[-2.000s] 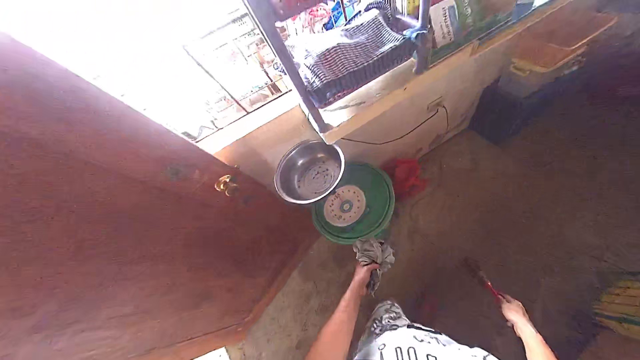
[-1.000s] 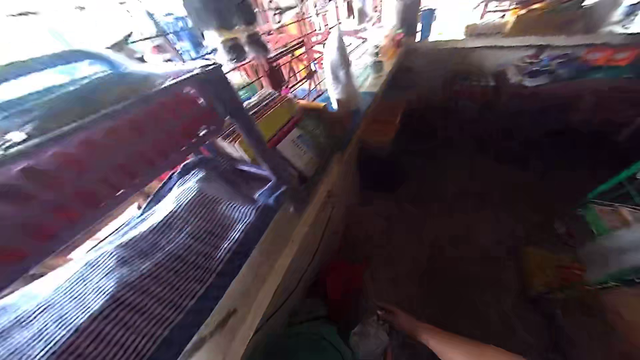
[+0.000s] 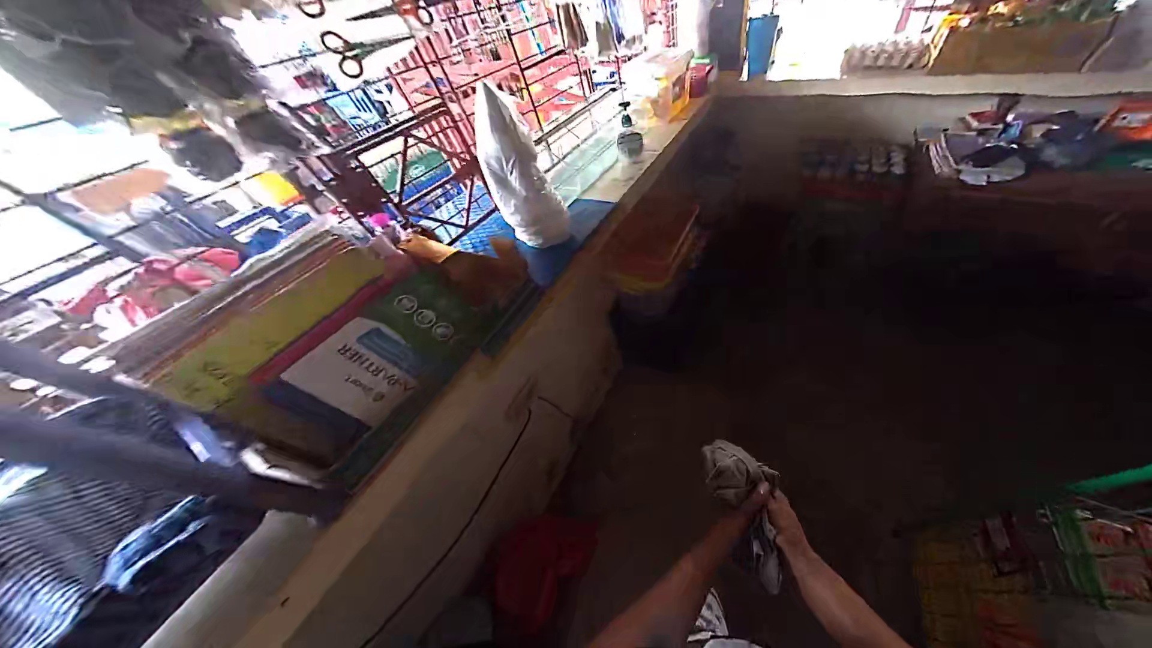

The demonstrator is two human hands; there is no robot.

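Note:
A crumpled grey cloth (image 3: 736, 472) is bunched between both hands at the lower middle of the view. My left hand (image 3: 752, 506) grips it from the left, with a fold of cloth standing above the fingers. My right hand (image 3: 785, 522) is pressed close beside the left, closed around the same cloth, whose loose end hangs below. No other object can be made out in the right hand.
A concrete ledge (image 3: 504, 396) runs along the left, bearing stacked packs (image 3: 333, 360) and a white bag (image 3: 517, 171) in a blue container. A red thing (image 3: 540, 567) lies below it. Orange tubs (image 3: 652, 238) stand further along. A green-edged crate (image 3: 1080, 540) is at the lower right.
The view has swung far to the right. My right hand, apart from the left and holding a red-handled tool two seconds ago, is now at the cloth beside it; the tool is out of sight.

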